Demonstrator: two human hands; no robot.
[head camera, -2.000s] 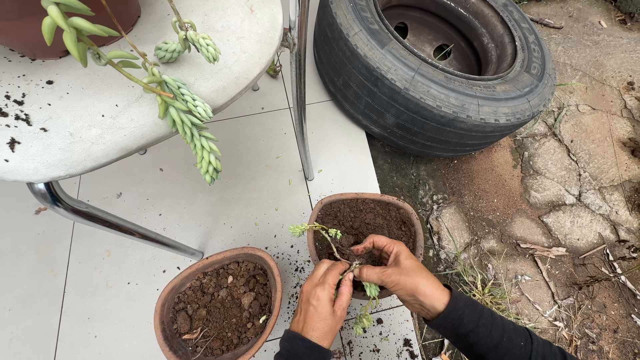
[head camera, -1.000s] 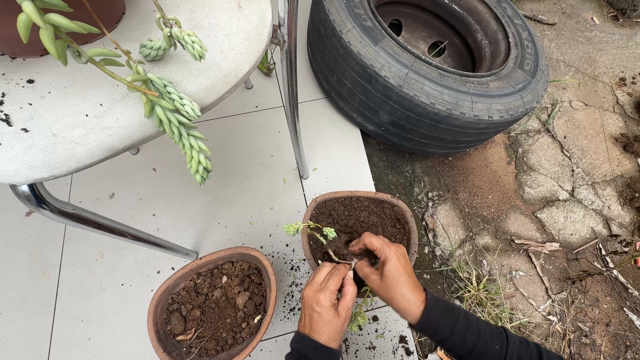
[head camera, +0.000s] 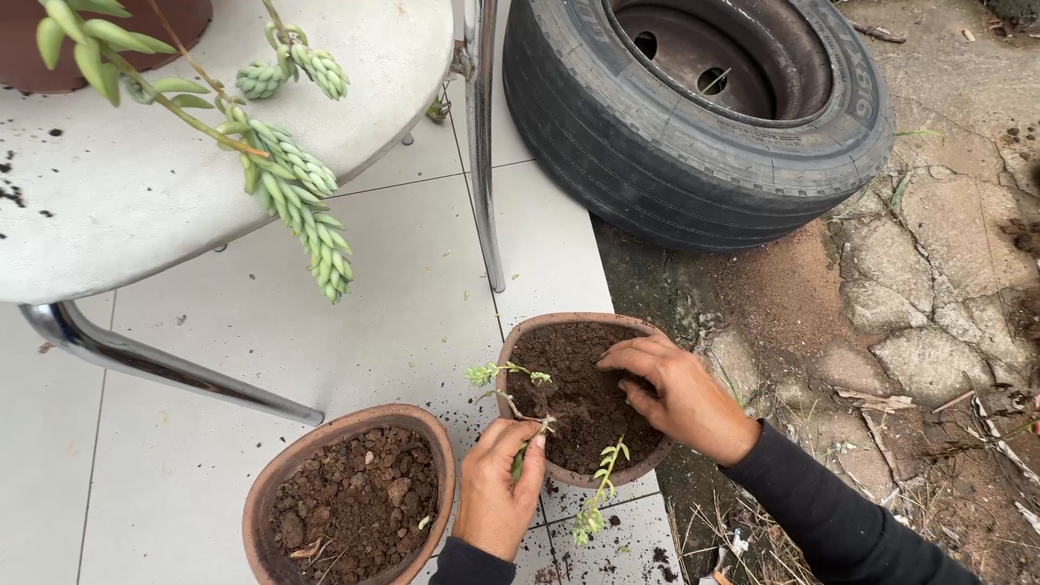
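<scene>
My left hand pinches the root end of a succulent cutting between thumb and fingers, over the left rim of a soil-filled clay pot. Green tips of the cutting reach left past that rim. My right hand touches the dark soil at the pot's right side with bent, parted fingers; no object shows in it. A leafy succulent stem hangs across the front rim; where it starts is not clear. Left of my left hand, a second clay pot holds coarse, lumpy soil.
A white chair seat with metal legs carries a brown pot of trailing succulent. A truck tyre on its rim lies behind the pots. Cracked stone paving borders the white tiles on the right.
My right hand has come away from my left hand and the cutting, moving right to the soil. My left hand still holds the cutting, whose root end now shows.
</scene>
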